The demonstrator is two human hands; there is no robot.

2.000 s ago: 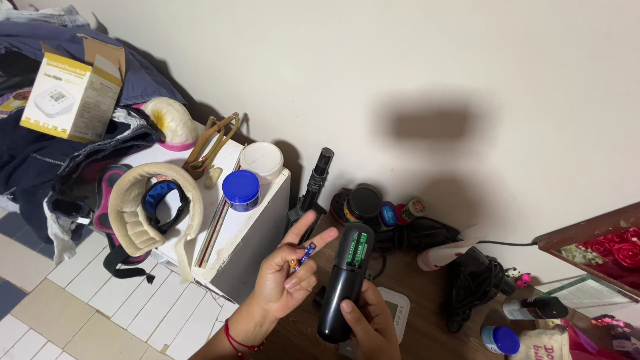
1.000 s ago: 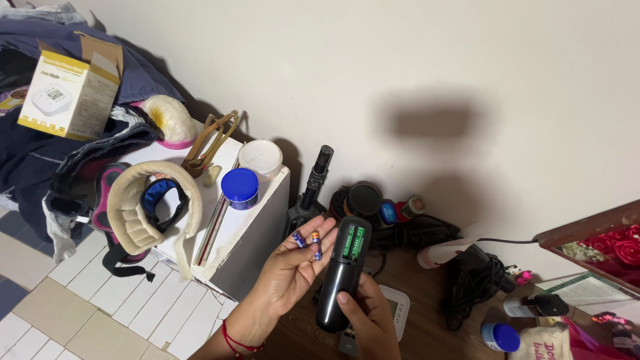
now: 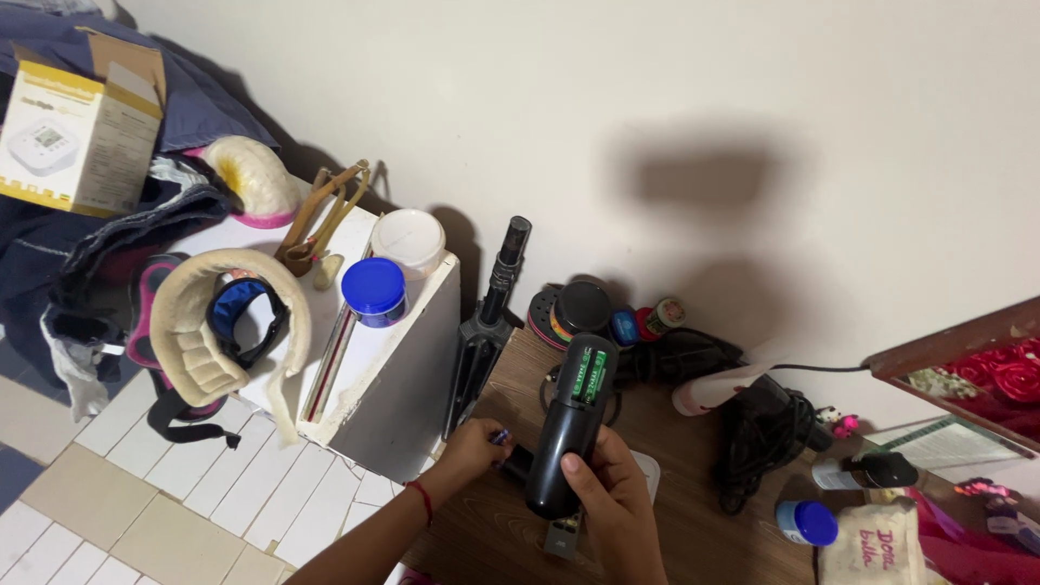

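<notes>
My right hand (image 3: 613,496) holds a black handheld device (image 3: 565,443), thumb across its body. The device's battery compartment lies uncovered at the upper end, with green batteries (image 3: 590,375) seated side by side inside. My left hand (image 3: 475,448), with a red string on the wrist, is lower left of the device, fingers curled around small blue batteries (image 3: 499,437), only partly visible. Its fingertips are beside a dark object (image 3: 517,464) on the wooden tabletop (image 3: 467,508); whether they touch it is unclear. Below the device, a grey and black item (image 3: 562,538) is partly hidden.
Left of my hands, a white cabinet (image 3: 390,422) bears a blue-lidded jar (image 3: 374,292), a white-lidded tub (image 3: 408,242) and a beige cervical collar (image 3: 175,325). A folded black tripod (image 3: 487,325) stands between cabinet and table. Black cables (image 3: 760,447) and a blue-lidded jar (image 3: 808,522) are at right.
My left hand has moved down and away from the device's upper end, keeping the small batteries in its fingers. The right hand still holds the device.
</notes>
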